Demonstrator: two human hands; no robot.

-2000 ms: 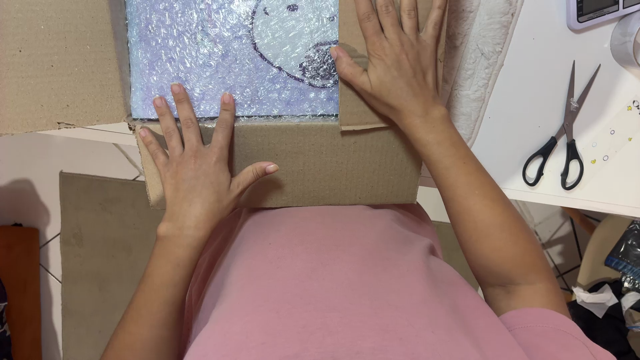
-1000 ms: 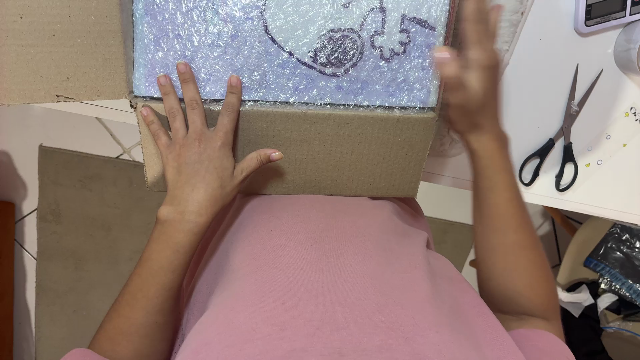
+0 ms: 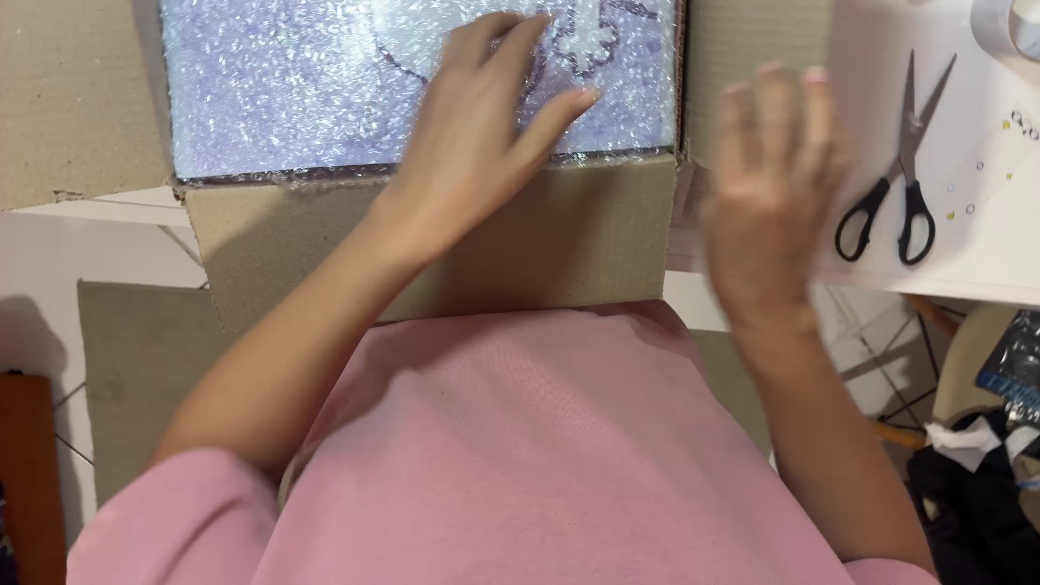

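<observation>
A cardboard box (image 3: 439, 260) stands with its flaps folded outward, one of them against my pink shirt. Inside lies a bubble-wrapped picture (image 3: 276, 97), lilac with a dark-outlined cartoon figure. My left hand (image 3: 487, 130) is over the wrapped picture with its fingers apart and its thumb pointing right; it holds nothing. Blurred by motion, my right hand (image 3: 776, 187) is over the inner end of the right flap (image 3: 756, 49), its fingers raised and nothing seen in it.
Scissors with black handles (image 3: 914, 154) lie with blades parted on a white table (image 3: 999, 260) at the right, near a tape roll (image 3: 1007, 28) and small beads or rings. A large brown sheet (image 3: 138, 366) is on the tiled floor at the left. Dark items and plastic packaging sit at lower right.
My left hand has moved from the near flap up and right onto the wrapped picture. The right flap, folded over the picture under my right hand two seconds ago, now lies outward.
</observation>
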